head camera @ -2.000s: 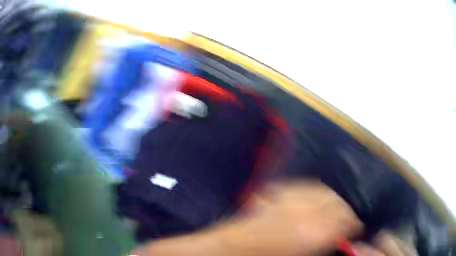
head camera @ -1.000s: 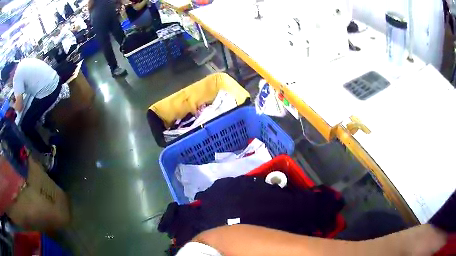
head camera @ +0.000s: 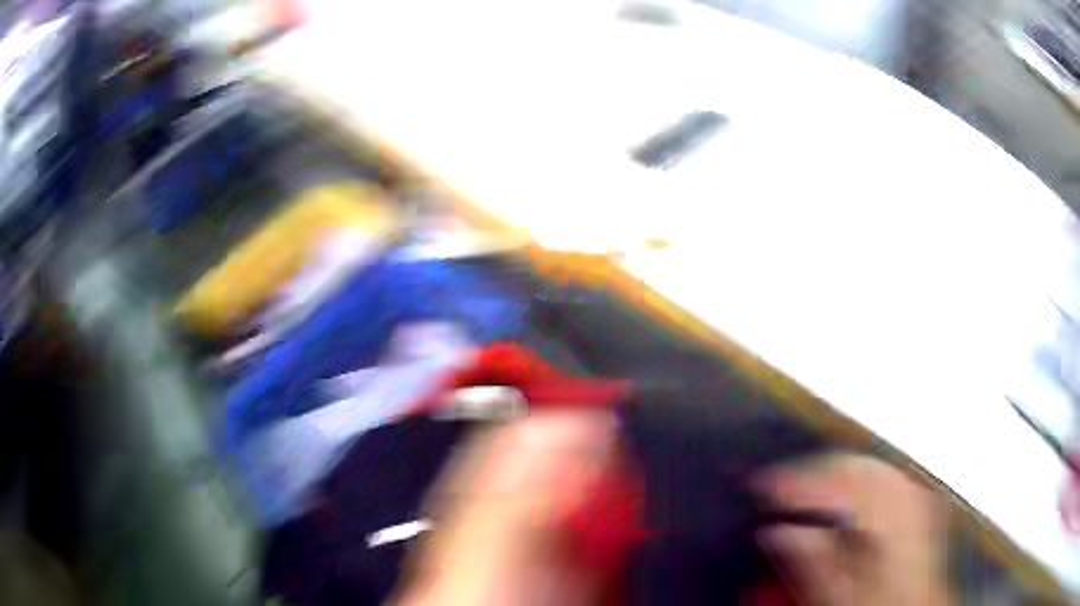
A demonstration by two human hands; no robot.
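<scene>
The frame is strongly blurred. My left hand [head camera: 521, 491] is at the lower middle, its wrist cut off by the bottom edge. It appears closed on the red trim [head camera: 606, 515] of a dark garment [head camera: 699, 509], which spreads between my hands. My right hand [head camera: 870, 521] is at the lower right by the table edge, fingers bent towards the garment. A thin dark shape shows between its fingers; I cannot tell if it is a tool or cloth. A dark pile [head camera: 355, 491] with a small white tag lies left of my left hand.
The white table [head camera: 805, 249] with its wooden edge runs from upper left to lower right. A red basket [head camera: 509, 365] with a white roll, a blue basket [head camera: 278, 391] and a yellow one [head camera: 261, 266] stand left of it. Dark thin shapes, possibly scissors, lie at the right edge.
The view has swung right and down. Both hands now show; a second ago only my left arm and hand reached to the right edge. The garment is now between my hands.
</scene>
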